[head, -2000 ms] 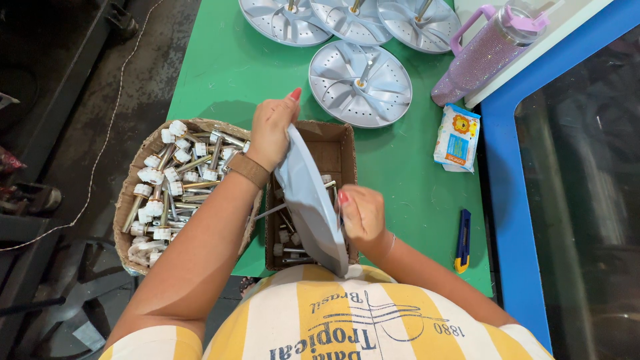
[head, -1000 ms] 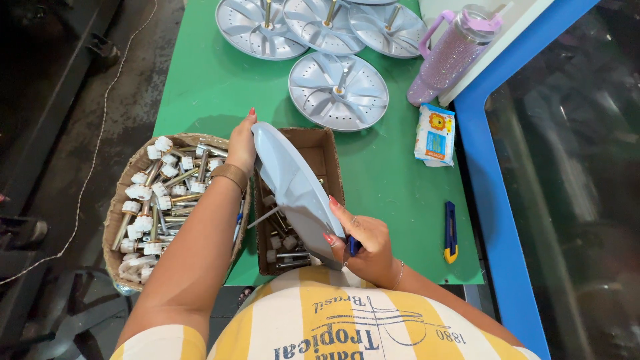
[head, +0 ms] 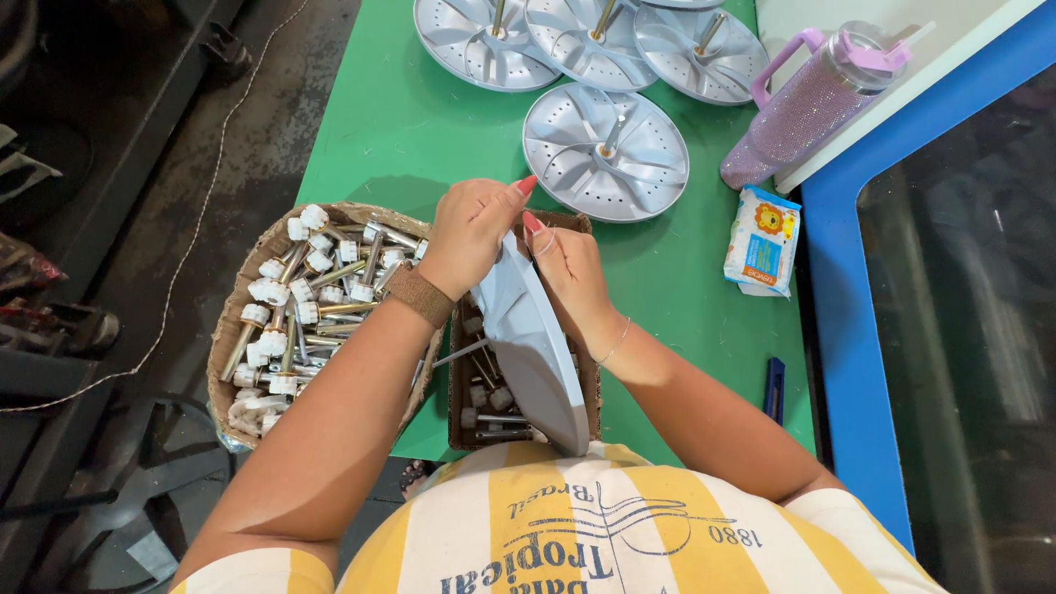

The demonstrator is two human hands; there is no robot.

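Note:
My left hand (head: 474,231) grips the upper rim of a grey plastic disc (head: 540,355), which stands tilted on edge against my shirt, its metal shaft pointing left. My right hand (head: 569,268) is at the disc's upper right side, thumb near the rim; its fingers are bent and partly hidden, and whether it grips anything is unclear. Beneath the disc is a cardboard box (head: 456,388) with metal shafts with white plastic ends. To the left, a larger cardboard box (head: 235,305) holds many such shafts (head: 289,330). A finished-looking grey disc (head: 606,153) lies beyond my hands, shaft up.
Several more finned discs (head: 590,41) with upright shafts lie at the far side of the green table (head: 685,289). On the right are a glittery lilac tumbler (head: 804,107), a packet with a lion picture (head: 763,239) and a dark blue utility knife (head: 774,389). A blue-framed edge borders the table.
My right hand has moved up along the disc from its lower right side, where it was a second ago, to near the top rim. My left hand stays at the upper rim.

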